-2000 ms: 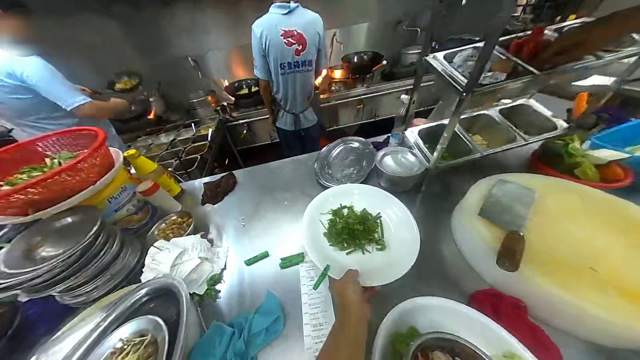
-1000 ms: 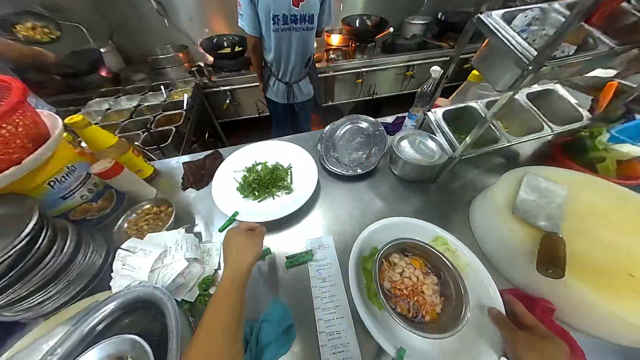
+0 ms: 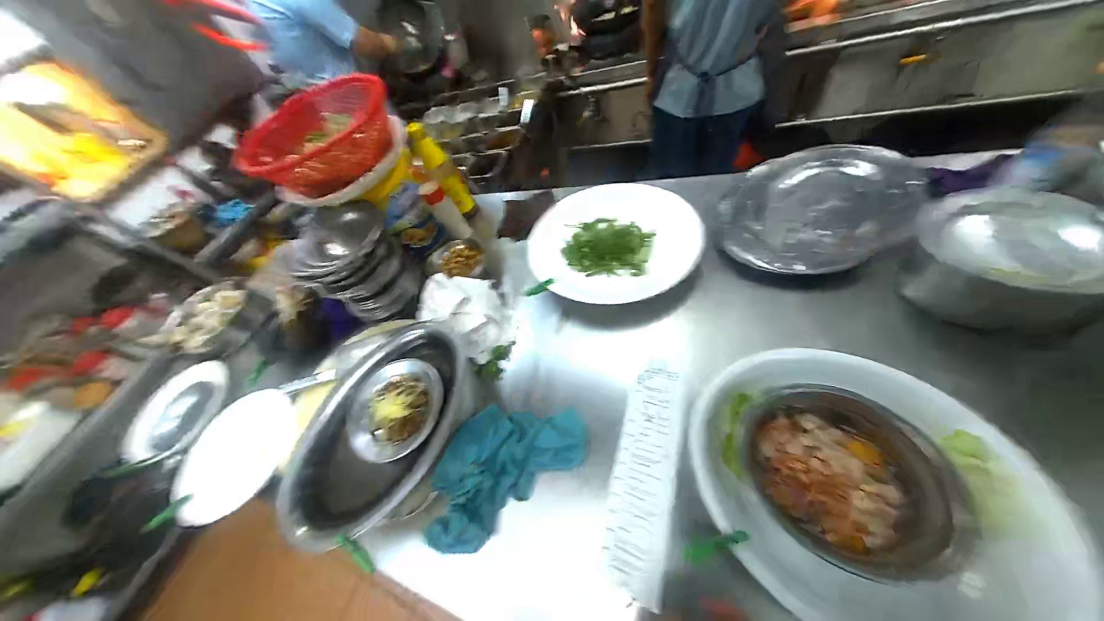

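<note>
Neither of my hands shows in the head view. A white plate (image 3: 684,259) with chopped green herbs (image 3: 608,247) stands on the steel counter (image 3: 776,323), a green clip (image 3: 540,287) by its left edge. At the lower right, a large white oval dish (image 3: 1031,492) holds a metal bowl of shrimp and shredded food (image 3: 828,483). Another green clip (image 3: 718,546) touches or lies close to that dish's left rim. Left of the dish lies a long paper slip (image 3: 645,483) bearing writing. A teal cloth (image 3: 504,470) is crumpled beside a deep oval metal pan (image 3: 302,483).
Stacked metal plates (image 3: 345,250), a red basket (image 3: 371,129) and yellow bottles (image 3: 444,172) crowd the left. Covered metal plates (image 3: 824,207) and a lidded pot (image 3: 1009,259) stand at the back right. Two people (image 3: 707,78) (image 3: 302,34) are by the stoves. More dishes (image 3: 237,457) sit lower left.
Both hands have left the view; one second ago the left was by the herb plate and the right at the oval dish's rim. The view has swung left and blurred.
</note>
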